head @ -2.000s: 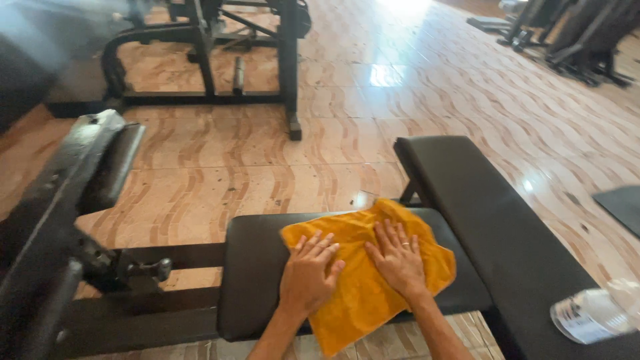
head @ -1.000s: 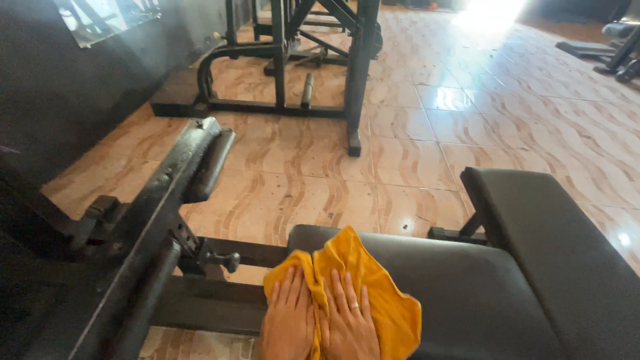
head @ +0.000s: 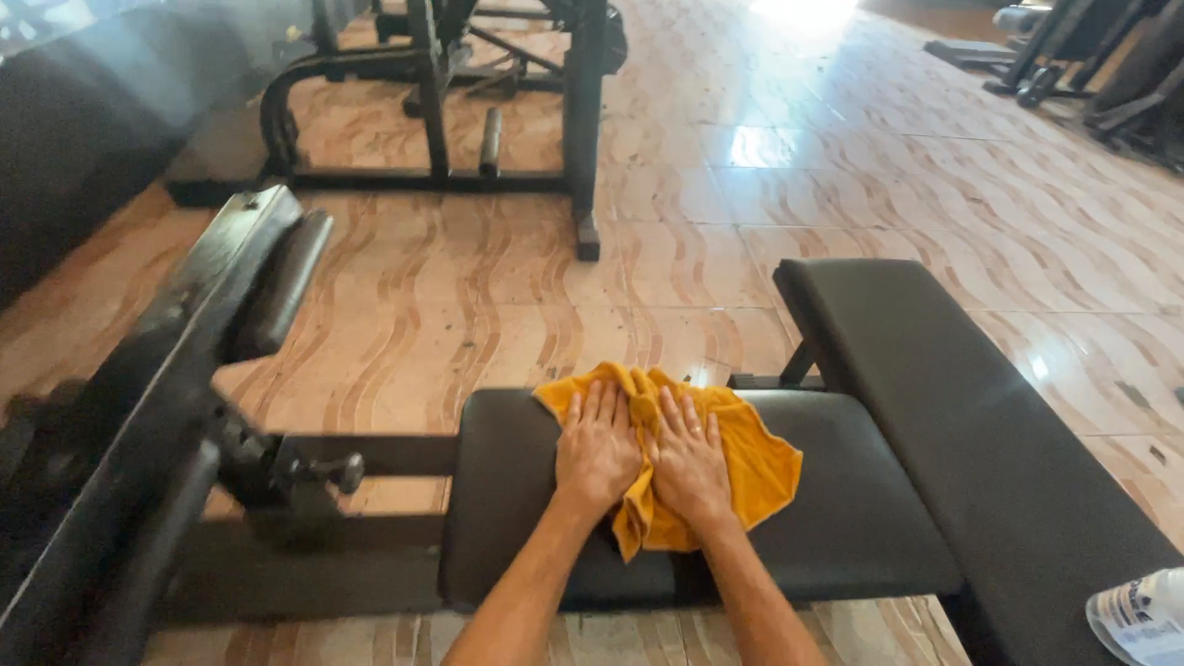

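A bunched orange-yellow cloth (head: 763,462) lies on the black padded seat (head: 832,527) of a piece of gym equipment. My left hand (head: 598,449) presses flat on the cloth's left part, fingers pointing away from me. Close beside it, my right hand (head: 689,458) rests flat on the middle of the cloth, with a ring on one finger. A ridge of folded cloth runs between the two hands. The fingers of both hands lie on top of the cloth, not closed round it.
A longer black padded bench (head: 934,388) adjoins the seat on the right, bearing a clear plastic bottle (head: 1142,615) with a label. At left stand a black metal frame (head: 185,342) with a roller pad (head: 287,287) and an adjustment knob (head: 350,472). Another machine frame (head: 581,139) stands on the tiled floor beyond.
From the seat's left end one second ago, both hands and the cloth have moved right along it. The cloth was spread wider two seconds ago. The view has shifted too.
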